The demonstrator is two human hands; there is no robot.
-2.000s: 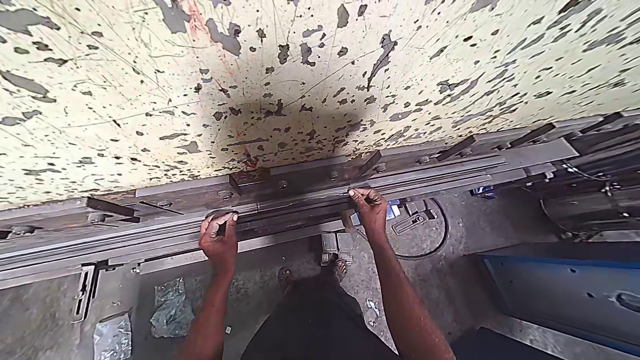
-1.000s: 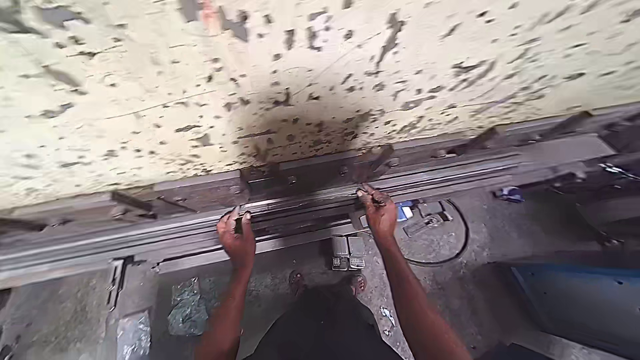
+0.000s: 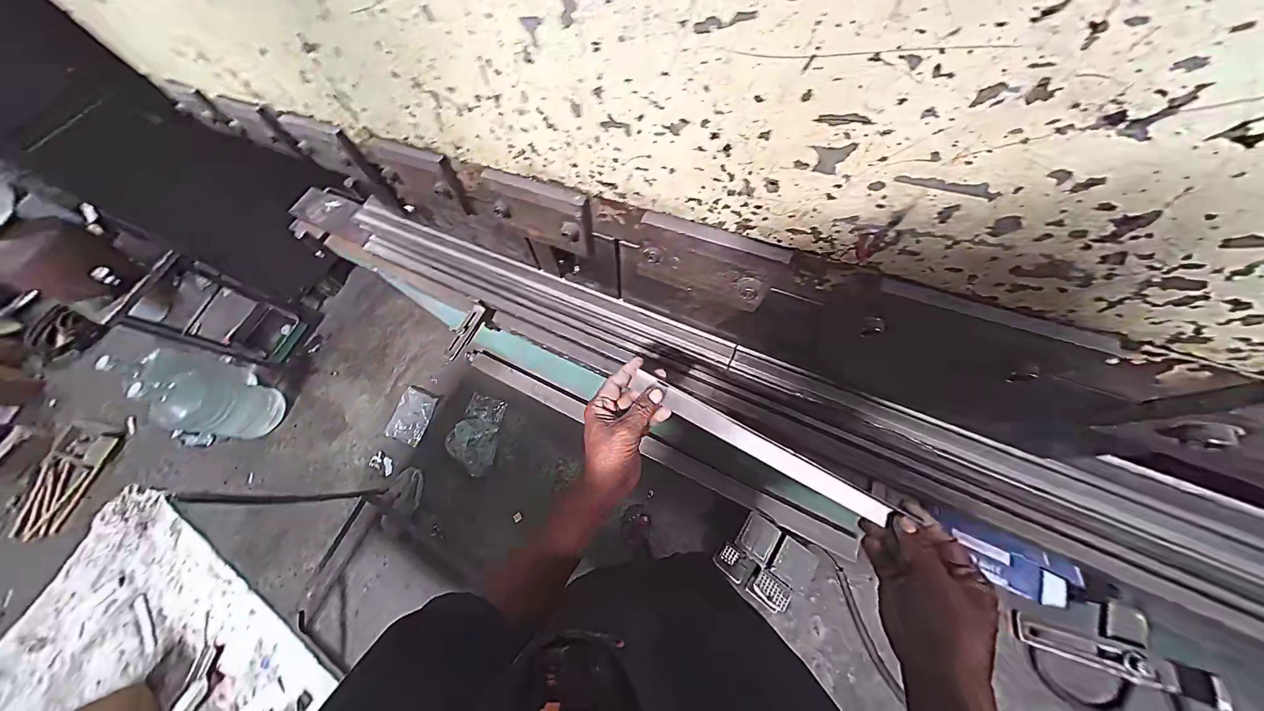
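A narrow light metal strip spans between my two hands in front of the press brake's bed. My left hand pinches its left end between thumb and fingers. At its lower right end my right hand grips it, back of the hand towards the camera. Just beyond the strip run the long grooved metal rails of the machine bed. Above them is the clamped upper tool holder with bolts, under a worn cream-painted panel.
Foot pedals stand on the floor below the bed. A blue box lies near my right hand. At the left are a large plastic water bottle, a rack, a spotted white sheet and plastic bags.
The view has swung strongly towards the left. Both hands have come away from the rails, and the light strip between them now shows in front of the bed.
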